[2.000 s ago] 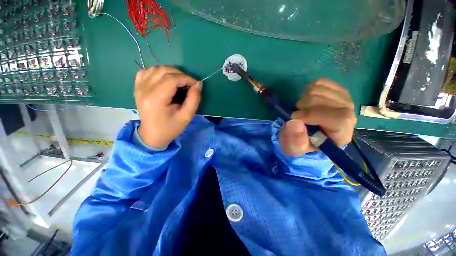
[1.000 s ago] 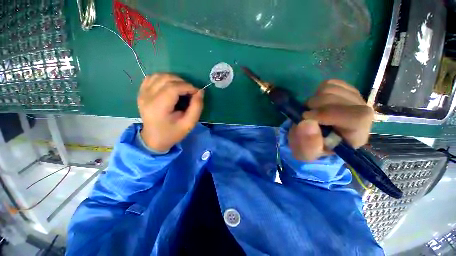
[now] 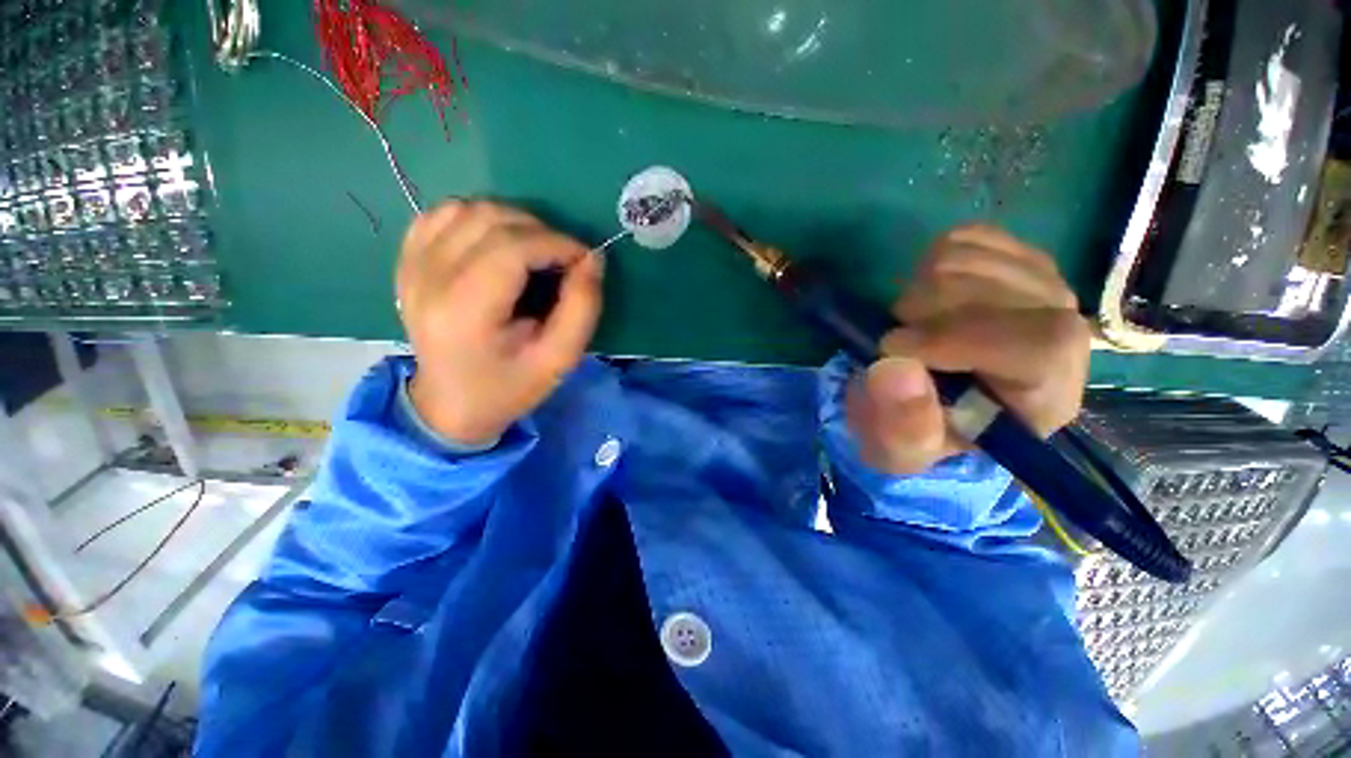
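My left hand [image 3: 496, 319] pinches the thin silver solder wire [image 3: 612, 240]; its end reaches the lower left edge of the white disc. The white disc [image 3: 655, 224] lies on the green mat with a small dark and metallic part [image 3: 652, 209] on it. My right hand [image 3: 978, 353] holds the soldering iron [image 3: 848, 316] like a pen. The iron's dark tip is at the right edge of the disc, close to the part; whether it touches the part is unclear.
A red lead pile [image 3: 388, 62] and a solder coil [image 3: 234, 30] lie at the upper left. Blister trays [image 3: 104, 178] are on the left, more stacked trays [image 3: 1208, 518] at lower right. The clear hood [image 3: 830, 67] is above, a metal tray [image 3: 1133, 282] at right, dark specks on the mat.
The iron's tip was on the part, moved off to the right of the disc, and is now back at its right edge. My left hand still holds the wire near the disc.
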